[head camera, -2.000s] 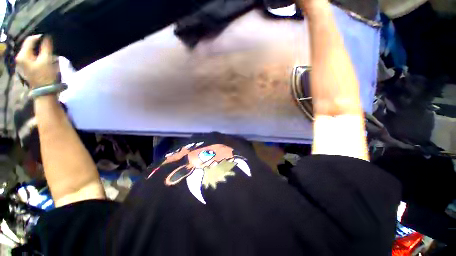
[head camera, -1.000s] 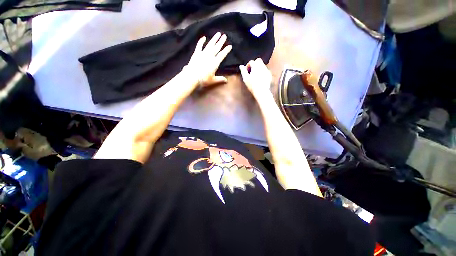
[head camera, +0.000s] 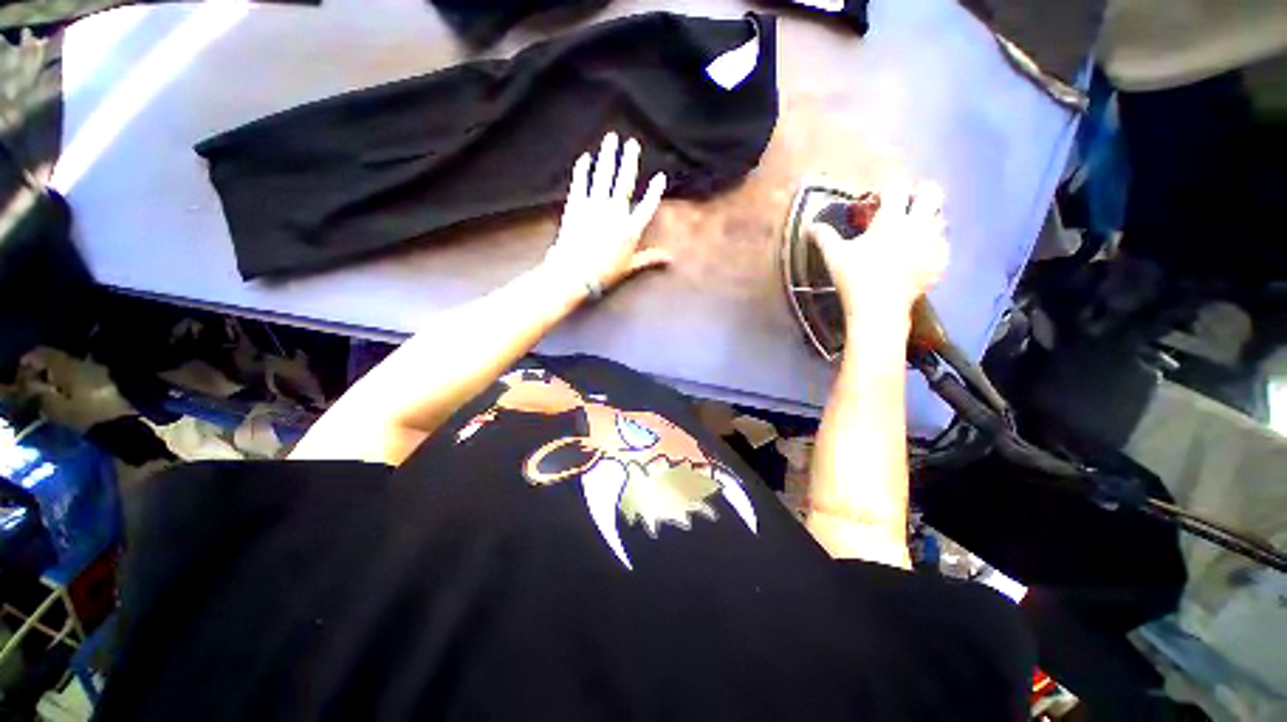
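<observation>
A black sleeve (head camera: 409, 141) lies flat across the pale table, its wide end at the right with a small white label (head camera: 735, 64). My left hand (head camera: 600, 226) is spread, its fingertips on or at the sleeve's near edge. The steam iron (head camera: 814, 275) stands on the table right of the sleeve, not touching it. My right hand (head camera: 886, 251) is over the iron's wooden handle (head camera: 927, 332), fingers over its front part and hiding it; whether they are closed around it is hard to tell.
The pressing table (head camera: 353, 303) has brown scorch stains. More black cloth (head camera: 515, 17) lies at the far edge. A thick dark hose (head camera: 1009, 440) runs from the iron off the right side. Layered dark cloth is at the left edge (head camera: 21, 127). Scraps and blue items (head camera: 57, 494) lie below.
The sleeve was laid out on the table. Since then my right hand has moved right from the sleeve to the iron. My left hand has shifted nearer to me, to the sleeve's near edge.
</observation>
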